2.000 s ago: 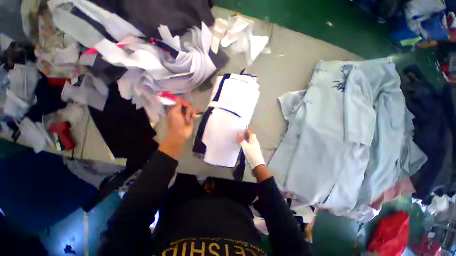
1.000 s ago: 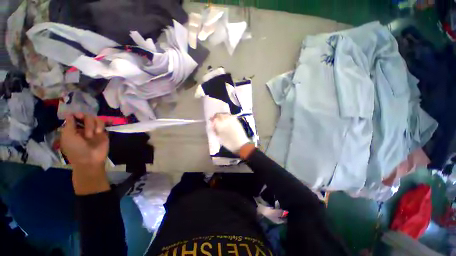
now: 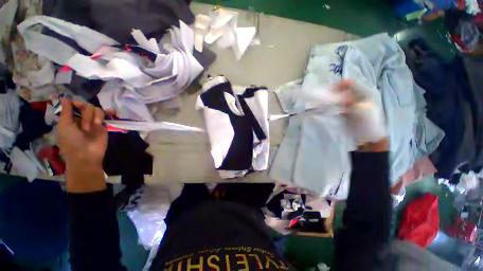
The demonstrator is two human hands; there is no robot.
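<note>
A bundle of folded white and black panels [image 3: 238,129] lies on the table in front of me. A narrow white tie strip [image 3: 159,126] runs from my left hand to the bundle's left side and comes out at its right side towards my right hand. My bare left hand [image 3: 82,129] is closed on the strip's left end, over the offcuts. My right hand [image 3: 363,114], in a white glove and motion-blurred, holds the strip's other end above the light blue garments. Part of the strip is hidden at the bundle.
Light blue garments [image 3: 328,148] lie at the right, with dusty-pink cloth [image 3: 416,172] below. Tangled offcuts [image 3: 132,74] are heaped at the left, with dark grey cloth [image 3: 143,18] behind. Small white scraps [image 3: 225,29] lie on the table's far side. An open box [image 3: 312,219] stands below the near edge.
My right hand has moved from the bundle out to the right, and the strip now stretches from both sides. Earlier the bundle showed its white side up; now more black shows.
</note>
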